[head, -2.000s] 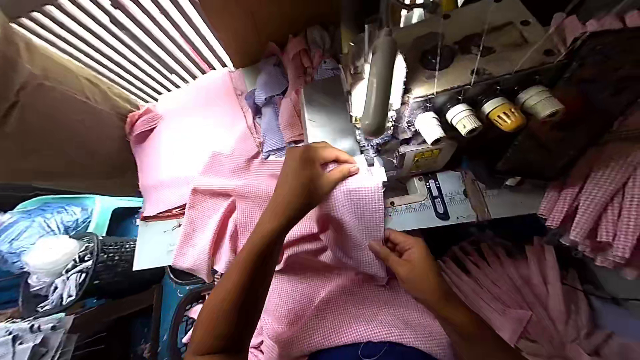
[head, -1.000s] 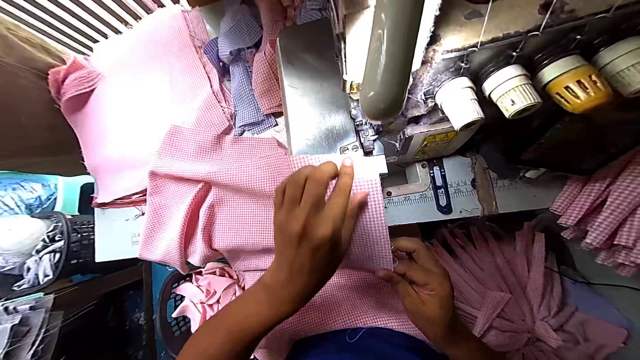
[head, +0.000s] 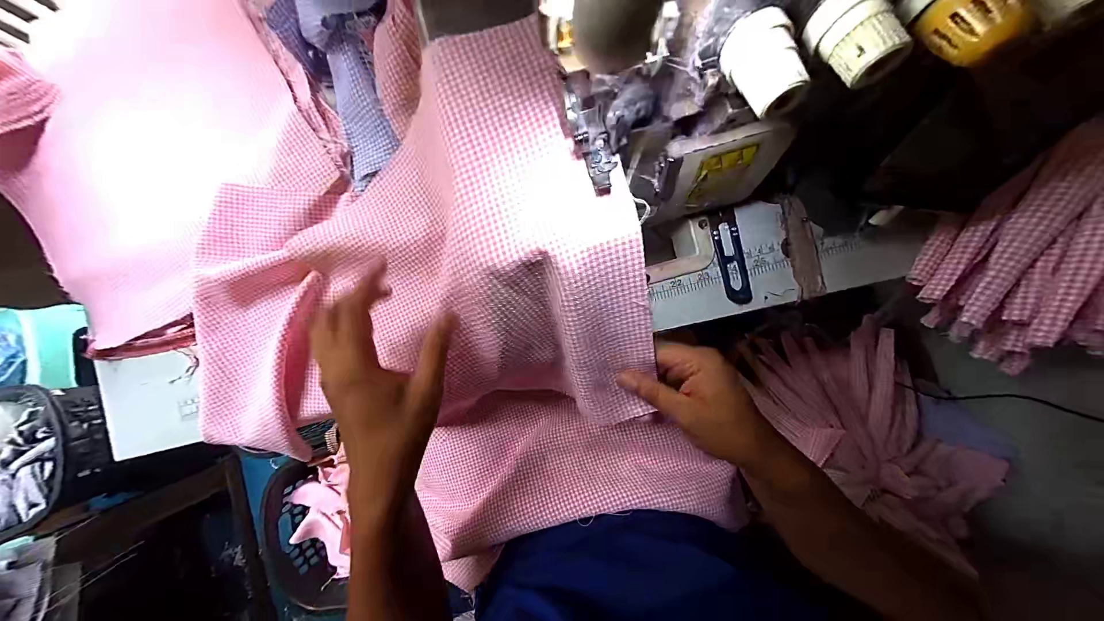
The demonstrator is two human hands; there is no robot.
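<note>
Pink gingham cloth (head: 517,216) runs under the presser foot (head: 599,164) of a sewing machine and hangs down over my lap. My right hand (head: 690,392) pinches the cloth's right edge between thumb and fingers, below the foot. Over the cloth's left part is my left hand (head: 379,354), slightly blurred, fingers spread and holding nothing; whether it touches the cloth cannot be told. The needle is hidden. A pair of dark thread snips (head: 731,259) lies on the machine bed, right of the cloth, beside a printed measuring scale (head: 690,285).
A stack of pink cloth (head: 172,172) lies at the upper left, with blue gingham scraps (head: 362,103) beside it. Thread tension knobs (head: 763,60) line the top right. Pink gingham strips (head: 1026,241) hang at the right. Baskets (head: 289,552) with scraps stand at the lower left.
My left hand has come off the cloth near the presser foot and moved down and left, its fingers now spread. More cloth now covers the metal plate. The view has moved closer.
</note>
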